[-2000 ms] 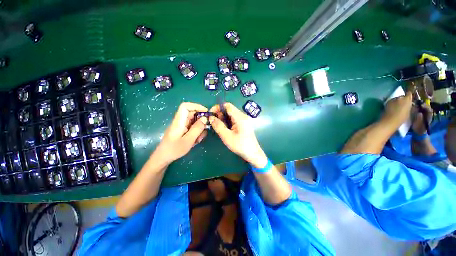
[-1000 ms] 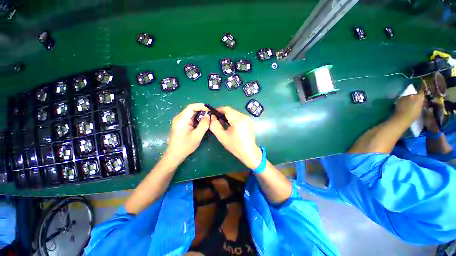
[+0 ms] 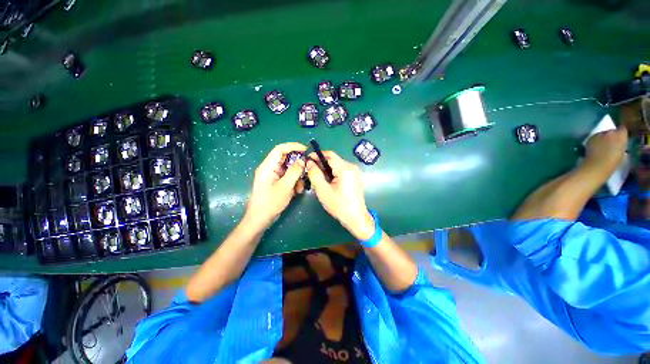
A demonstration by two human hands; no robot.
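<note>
My left hand (image 3: 274, 181) holds a small black electronic module (image 3: 293, 159) between thumb and fingers above the green bench. My right hand (image 3: 341, 186) holds a slim black tool (image 3: 318, 158), likely tweezers, beside the module. The two hands meet at the fingertips; the fingers partly hide the module, and I cannot tell whether the tool touches it. A light blue band is on my right wrist. Many similar modules (image 3: 367, 151) lie scattered beyond my hands.
A black blister tray (image 3: 196, 206) holding modules is at left on the green bench (image 3: 399, 192). A solder wire spool (image 3: 468, 112) stands right of centre, with a strand running right. A grey metal post (image 3: 456, 39) rises behind it. Another person's arm (image 3: 570, 188) reaches in at right.
The black tool has tilted in my right hand and stands more upright. My hands stay together around the module. The bench and tray have shifted rightward in view.
</note>
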